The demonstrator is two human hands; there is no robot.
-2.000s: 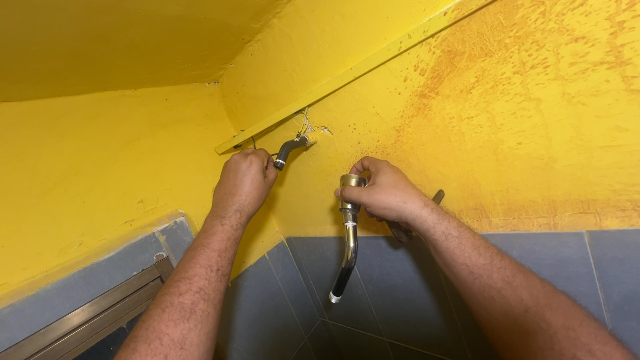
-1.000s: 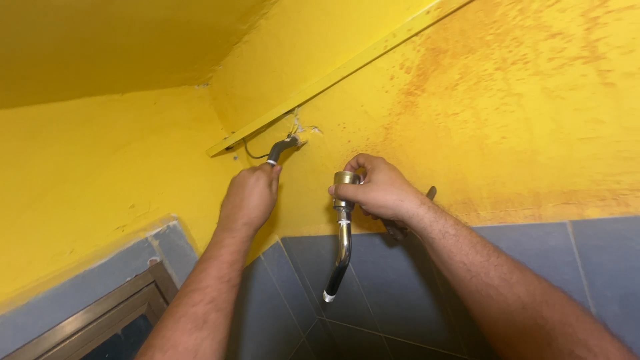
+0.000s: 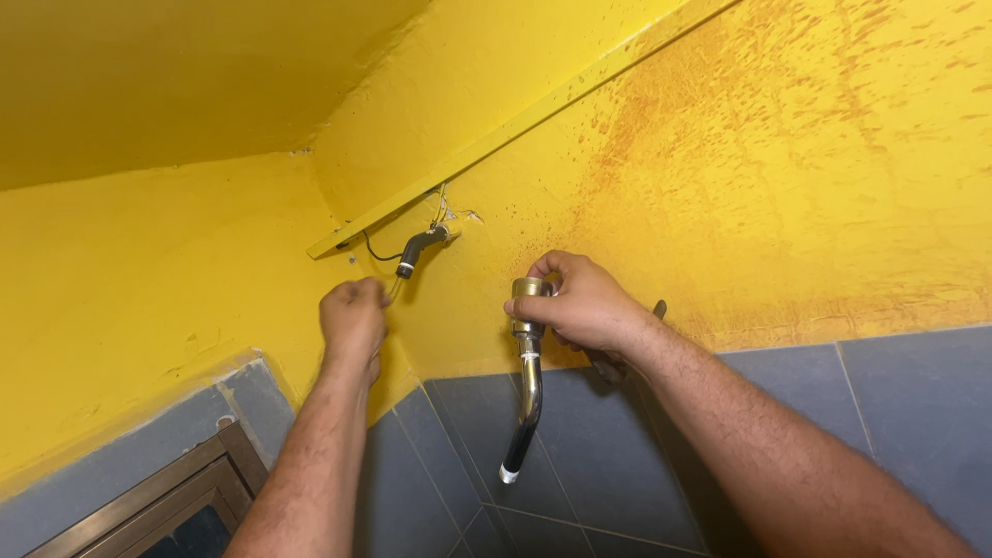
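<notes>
My left hand (image 3: 354, 319) is closed just below the white-ringed lower end of a black bent pipe (image 3: 419, 249) that sticks out of the yellow wall. A thin yellowish strand (image 3: 397, 288) runs from that end to my fingers; its exact kind is unclear. My right hand (image 3: 585, 302) grips a brass-coloured cylindrical shower head (image 3: 532, 296) between thumb and fingers. From it hangs a bent metal pipe (image 3: 532, 399), chrome above, black below, with white wrap at its threaded tip. A dark metal tool (image 3: 606, 366), partly hidden, lies in the same hand.
A yellow strip of trunking (image 3: 527, 128) slants across the wall, with a dark thin cable (image 3: 374, 252) and wires (image 3: 442, 203) near its lower end. Blue-grey tiles (image 3: 589, 442) cover the lower wall. A brown window frame (image 3: 186, 488) stands at lower left.
My left hand has moved off the lower end of the black wall pipe, and the strand now shows between them. The right hand keeps its grip on the shower head.
</notes>
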